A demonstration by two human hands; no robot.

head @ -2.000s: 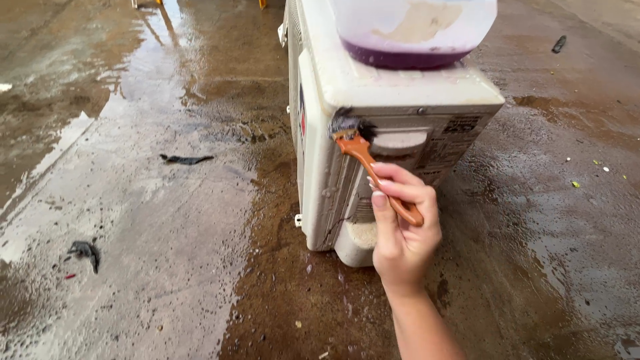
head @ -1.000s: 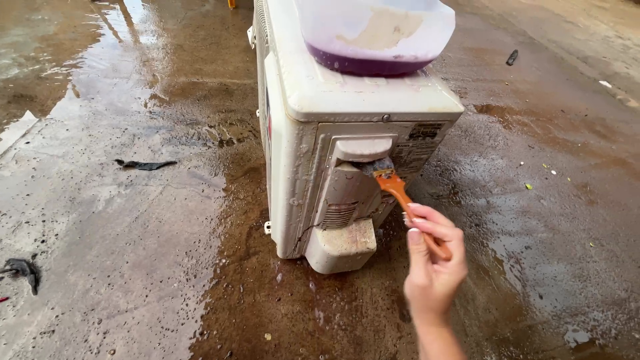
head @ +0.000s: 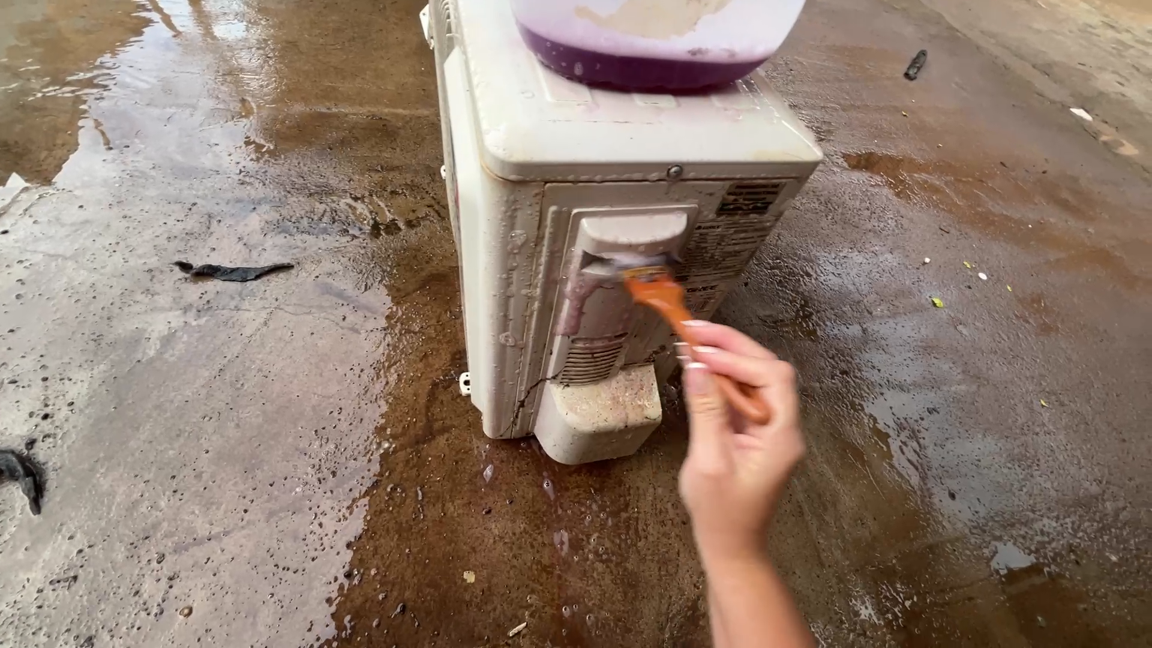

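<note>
My right hand (head: 742,405) grips the orange handle of a paintbrush (head: 670,306). The blurred bristles touch the side of a white air conditioner outdoor unit (head: 648,148), just under its recessed handle cover (head: 633,231). Purple-tinted liquid runs down the panel below the bristles. On top of the unit rests a translucent plastic container (head: 661,45) with purple liquid in it; its upper part is cut off by the frame. My left hand is not in view.
The unit stands on wet concrete ground (head: 225,378) with puddles. A dark scrap (head: 234,271) and another dark piece (head: 22,477) lie at the left. A small dark object (head: 915,65) lies far right, with small bits of debris nearer the unit.
The brush in my right hand has moved from the unit's upper left corner to the area under the handle cover. It has stayed near there since a second ago.
</note>
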